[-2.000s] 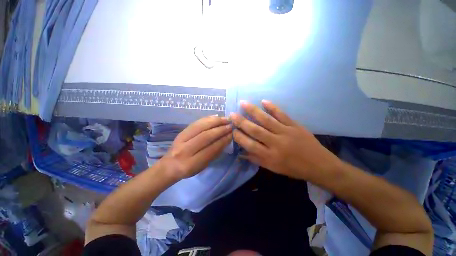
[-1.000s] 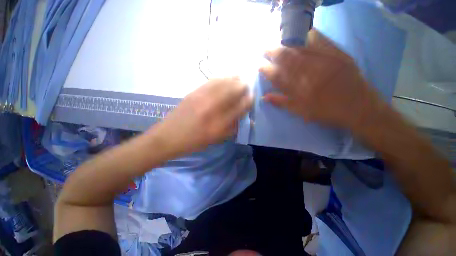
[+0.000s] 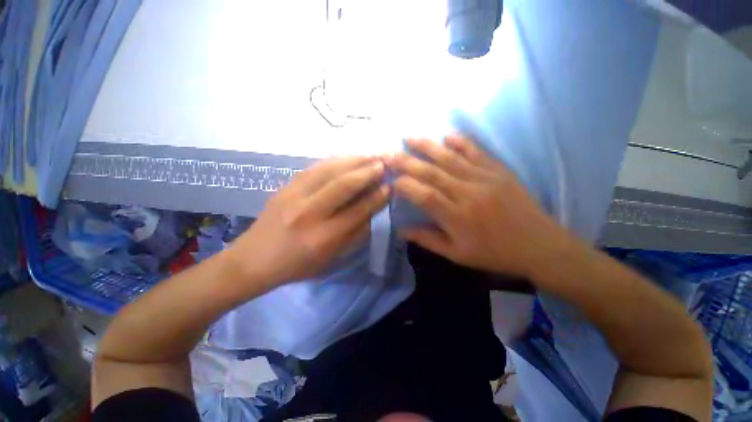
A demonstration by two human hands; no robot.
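The light-blue panel [image 3: 577, 91] lies on the white table right of the glare and reaches the front edge, with soft folds. A narrow light-blue strip [image 3: 380, 239] hangs over the front edge between my hands. My left hand [image 3: 326, 210] holds the strip's upper part at the table edge, fingertips together. My right hand [image 3: 462, 202] lies beside it with fingers spread on the panel's left edge, fingertips almost touching my left hand's. Whether it pinches cloth is hidden. The grey ribbed knob [image 3: 472, 29] is above, and glare hides the needle area.
Blue strips [image 3: 78, 91] hang at the table's left. The grey ruler edge [image 3: 181, 175] runs along the front. Folded blue cloth [image 3: 317, 317] lies in the lap. Blue baskets stand below left [image 3: 99, 284] and right [image 3: 730, 309]. A thin dark rod [image 3: 684, 152] lies at right.
Both hands have come back from nearer the needle area to the table's front edge. The panel's right part has shifted and folded, and the strip end now hangs lower between my hands.
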